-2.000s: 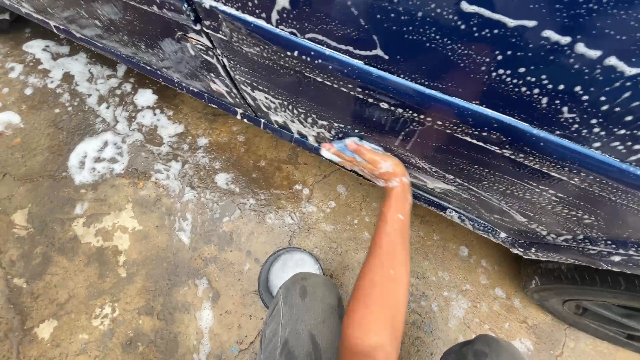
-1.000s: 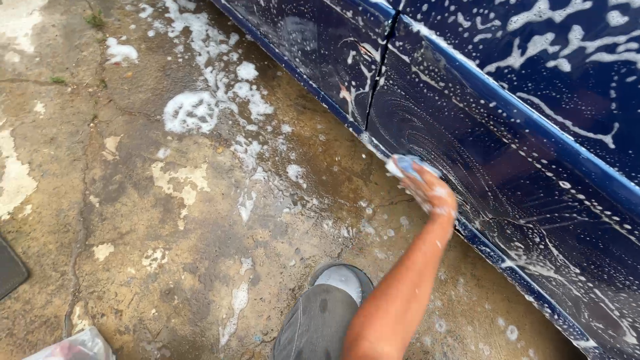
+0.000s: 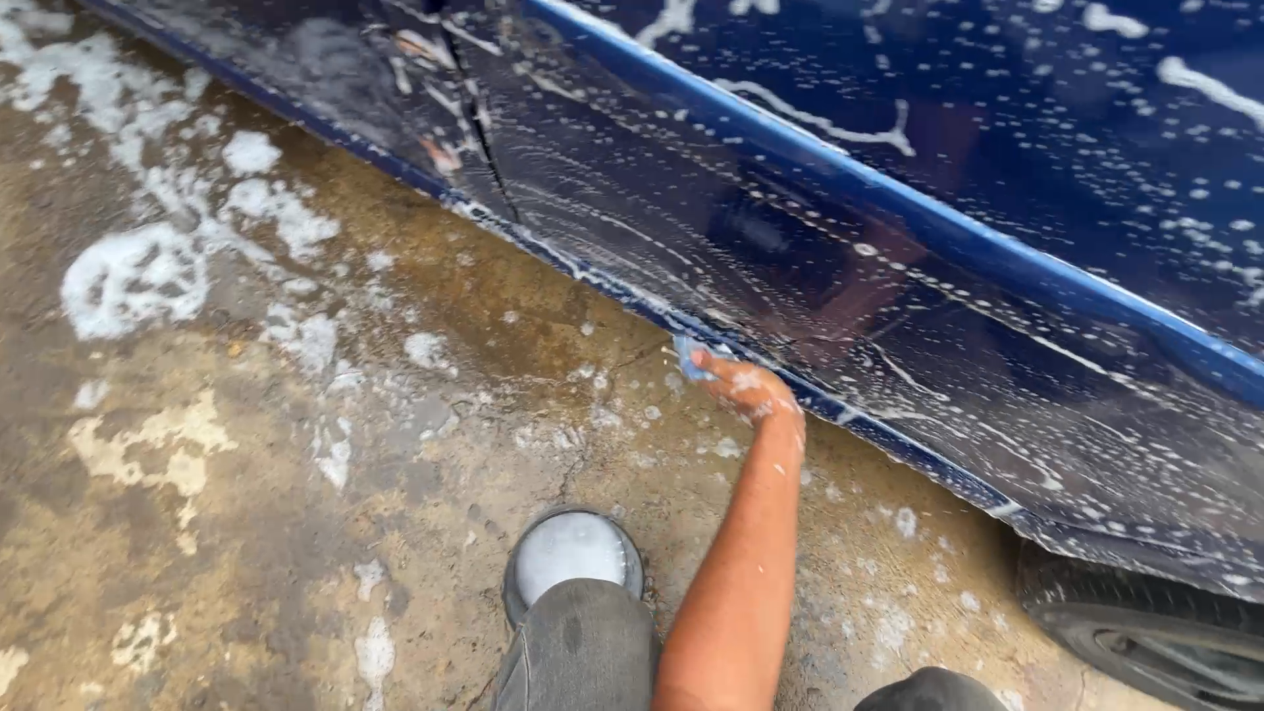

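My right hand [image 3: 746, 383], wet with suds, holds a light-blue cloth or sponge [image 3: 691, 357] against the bottom edge of a dark blue car's door. The fingers point left and partly cover the blue piece. Foam streaks and droplets coat the lower door panel [image 3: 790, 267] above the hand, and a raised lighter-blue ridge [image 3: 889, 197] crosses the door. To the left, a dark seam [image 3: 481, 133] divides two body panels. My left hand is out of the picture.
The wet concrete floor [image 3: 326, 533] bears white foam patches [image 3: 138, 279]. A car tyre [image 3: 1136, 602] stands at the lower right. My grey-trousered knee [image 3: 583, 652] is at the bottom, with a rounded pale, dark-rimmed thing, seemingly a shoe toe [image 3: 573, 548], beyond it.
My right hand with the blue piece has moved along the door, and is now at its bottom edge. The view has swung right since one second ago, bringing the tyre back in.
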